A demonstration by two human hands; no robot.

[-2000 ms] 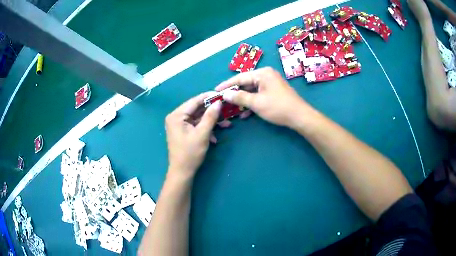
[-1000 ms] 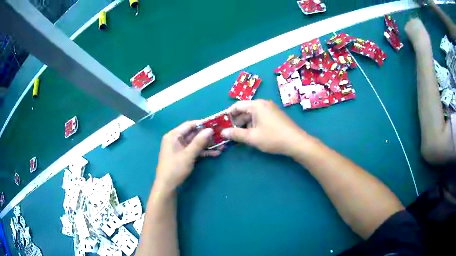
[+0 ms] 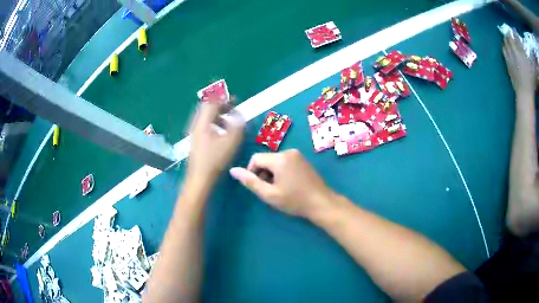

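Note:
My left hand (image 3: 214, 136) is blurred and reaches over the white strip to the green belt. A red board-and-housing unit (image 3: 214, 92) lies on the belt right at its fingertips. The fingers look apart; whether they touch the unit is hard to tell. My right hand (image 3: 283, 180) is above the green mat with curled fingers, thumb out, and nothing visible in it. A single red circuit board (image 3: 273, 130) lies just beyond it. A heap of red circuit boards (image 3: 360, 112) lies at the right, and a heap of white housings (image 3: 121, 257) at the lower left.
A grey post (image 3: 88, 118) rises at the white strip (image 3: 295, 80). One white piece (image 3: 142, 180) lies by its foot. Other red units (image 3: 323, 35) are spaced along the belt. Yellow parts (image 3: 114, 64) stand beyond. Another person's arm (image 3: 523, 142) is at the right edge.
The red unit that both hands held is gone from between them. My left hand has moved up and forward to the belt; my right hand has parted from it. The view has shifted.

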